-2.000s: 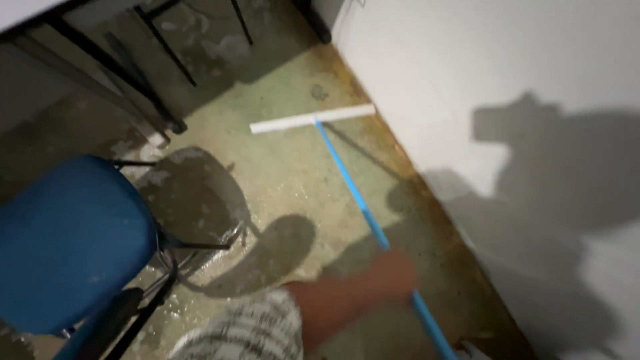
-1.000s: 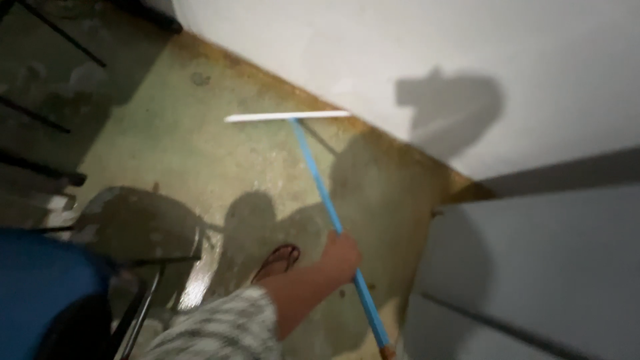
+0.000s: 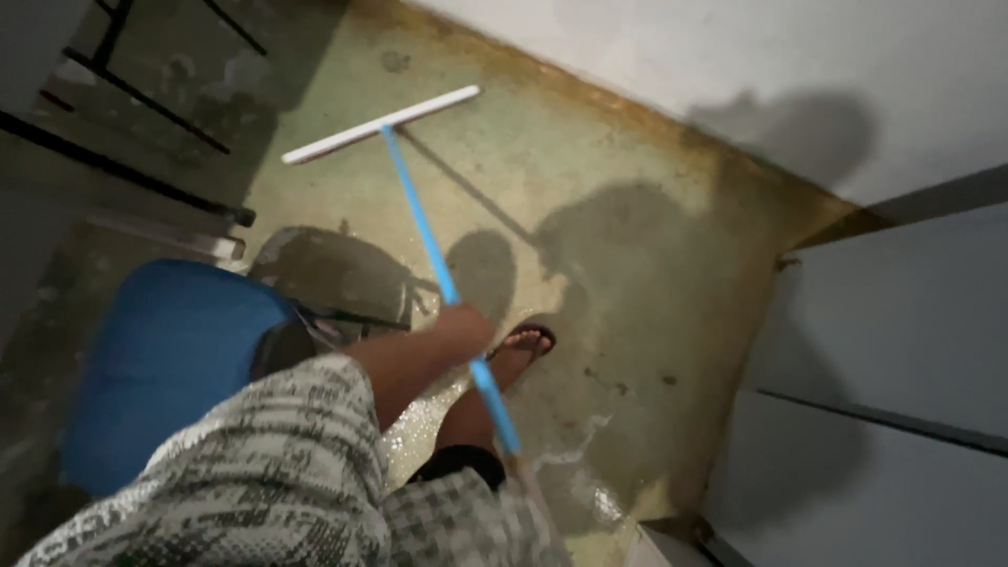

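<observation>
My left hand, a little blurred, is closed around the blue pole of a floor squeegee. The pole slants from its white head down past my hand to a blurred lower end over my checked shorts. That head lies on the wet, stained floor, tilted with its right end farther up the view. A patterned short sleeve covers my upper arm. Just right of my left hand, one foot in a dark flip-flop stands on the floor. My right hand is not in view.
A blue chair stands close on the left, below dark metal furniture legs. The white wall borders the floor at upper right. Grey cabinet-like panels stand on the right. Wet patches shine near my foot.
The squeegee head, nearly level one second ago beside the wall's foot, now tilts and lies farther from the wall. My left hand stays on the pole. The view has turned since two seconds ago.
</observation>
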